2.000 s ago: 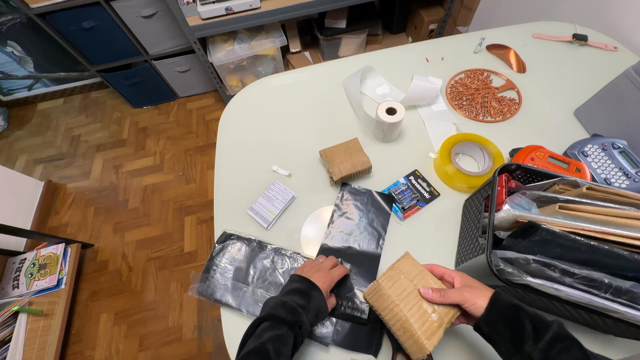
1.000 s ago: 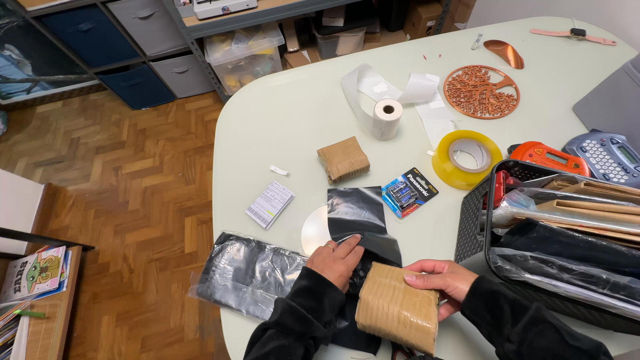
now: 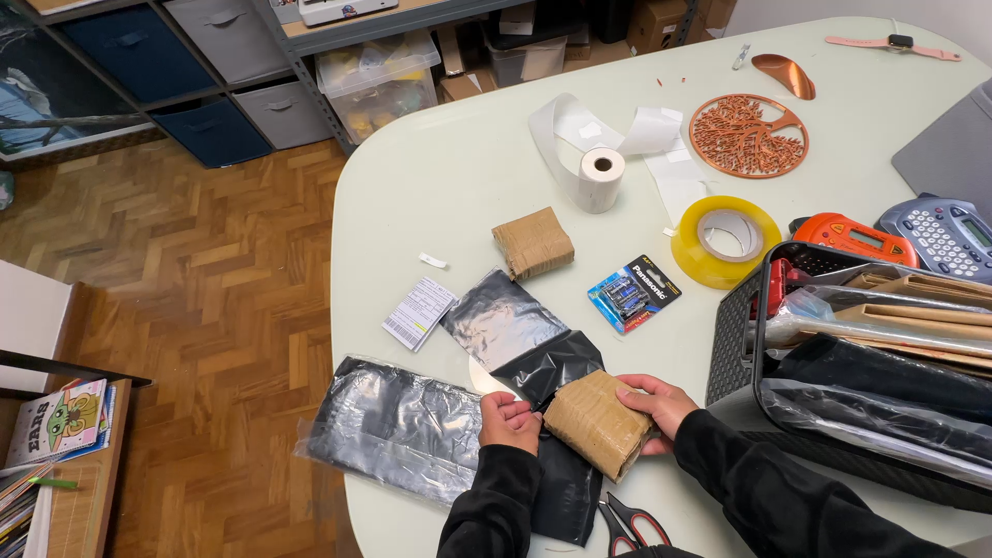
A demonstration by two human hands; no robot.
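Note:
My right hand (image 3: 659, 407) grips the right end of a cardboard-wrapped package (image 3: 601, 422), which is tilted over a black plastic mailing bag (image 3: 570, 488). With bent fingers, my left hand (image 3: 510, 422) pinches the bag's edge at the package's left end. The upper part of the bag lies spread toward a folded printed paper slip (image 3: 419, 314). A clear packet of black mailing bags (image 3: 403, 430) lies left of my left hand. Scissors (image 3: 632, 527) with black and red handles lie below the package, partly hidden. A second, smaller cardboard-wrapped package (image 3: 533, 243) sits farther up the table.
A black basket (image 3: 732, 349) of envelopes and bags stands at the right, beside an orange label maker (image 3: 856, 239) and a grey one (image 3: 942, 232). Yellow-looking packing tape (image 3: 686, 248), a Panasonic battery pack (image 3: 634, 294), a white label roll (image 3: 601, 182) and a copper-coloured tree disc (image 3: 749, 136) lie farther back.
The black bag's upper part has swung left, toward the paper slip. The package has turned and now lies close to my left hand. More of the scissors shows.

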